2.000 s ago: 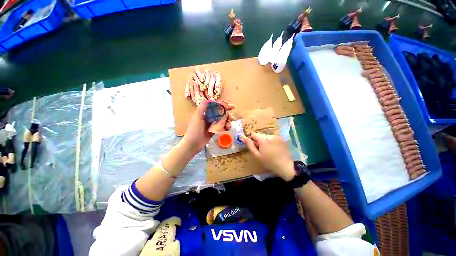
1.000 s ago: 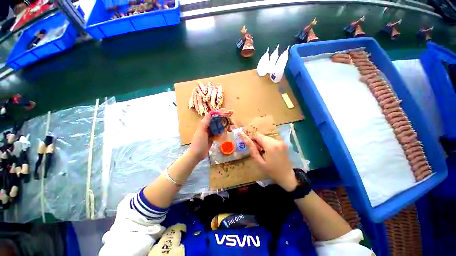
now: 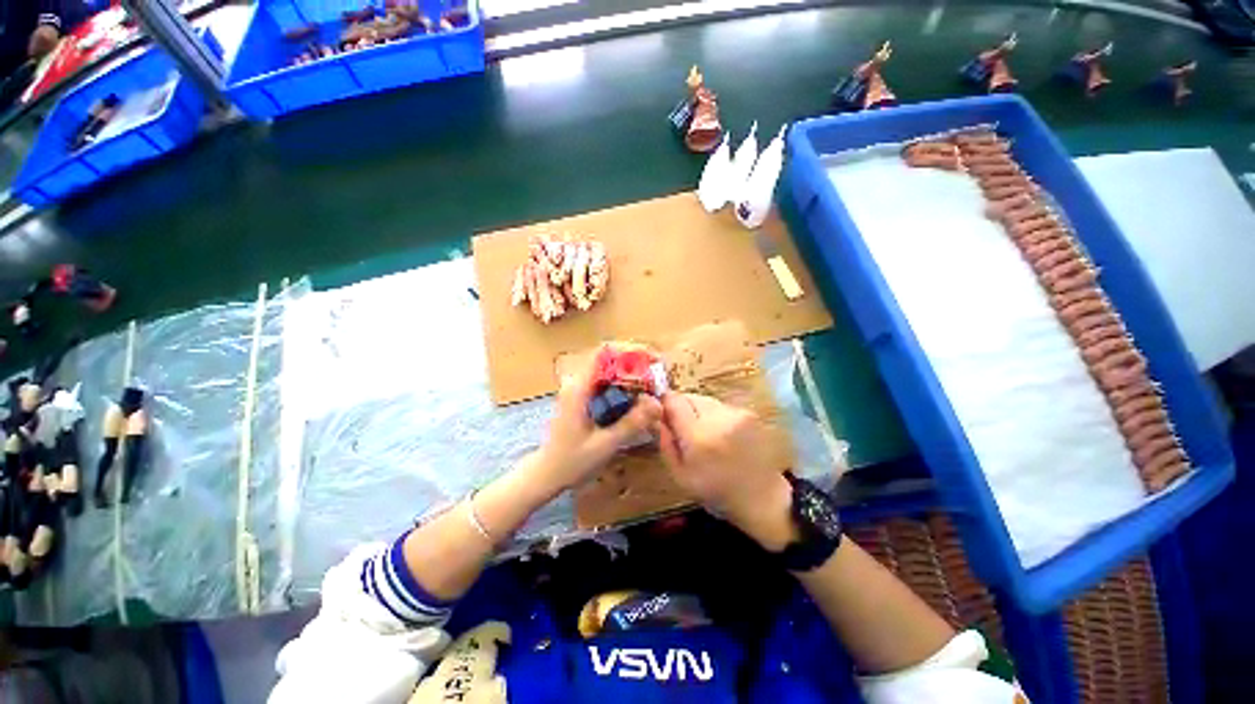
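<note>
My left hand (image 3: 585, 437) holds a palm-sized figurine part (image 3: 614, 402) with a dark blue-black end and a red-pink section, over the stained cardboard piece. My right hand (image 3: 713, 443) is close against it from the right with fingers pinched together. A thin tool may be between those fingertips, but it is too small to tell. The orange and blue caps are hidden under the hands. Slim pink-cream parts (image 3: 560, 277) lie heaped on the brown cardboard mat (image 3: 647, 261) ahead of my hands.
White bottles (image 3: 743, 176) stand at the mat's top right. A blue tray (image 3: 902, 360) with brown-pink parts (image 3: 1071, 296) is at the right. Figurine pieces (image 3: 699, 116) stand on the green belt (image 3: 578, 145). Black-and-cream parts (image 3: 39, 475) lie on plastic sheeting (image 3: 193, 454) at left.
My right hand has moved from the caps left to the figurine part. The left hand has lowered and tilted the part, showing its red-pink section. The belt figurines have moved slightly right.
</note>
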